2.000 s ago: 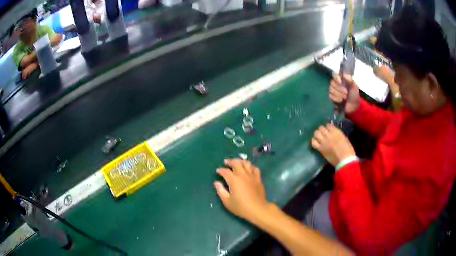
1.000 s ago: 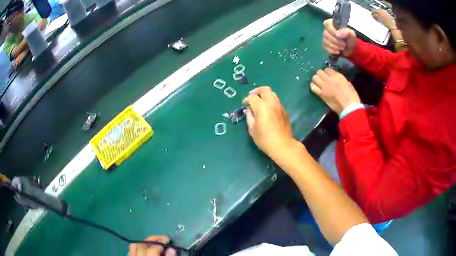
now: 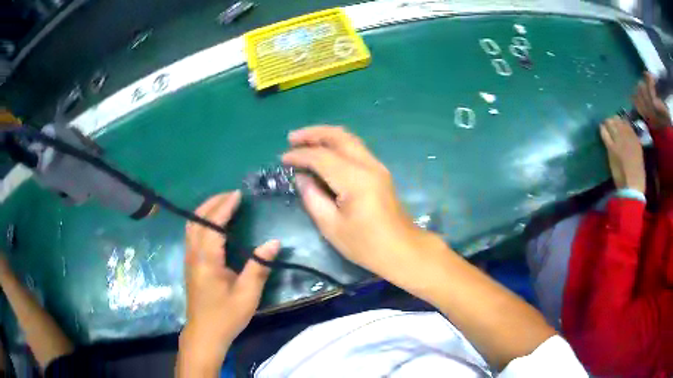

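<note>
A small dark circuit board with silvery parts is low over the green bench, between my two hands. My right hand has its thumb and a finger at the board's right end and appears to pinch it; the contact is blurred. My left hand is below and left of the board, with thumb and fingers apart and nothing in it. A black cord crosses over my left hand. A grey electric screwdriver hangs at the left, its dark end pointing down and right.
A yellow tray with pale parts stands at the bench's white edge. Thin white rings lie at upper right. Wrinkled clear plastic is at lower left. A red-sleeved person works at right; another person's forearm shows at left.
My right hand has moved left with the board, away from the white rings. My left hand has come up from the bottom edge. The view has turned left, and the yellow tray now appears higher.
</note>
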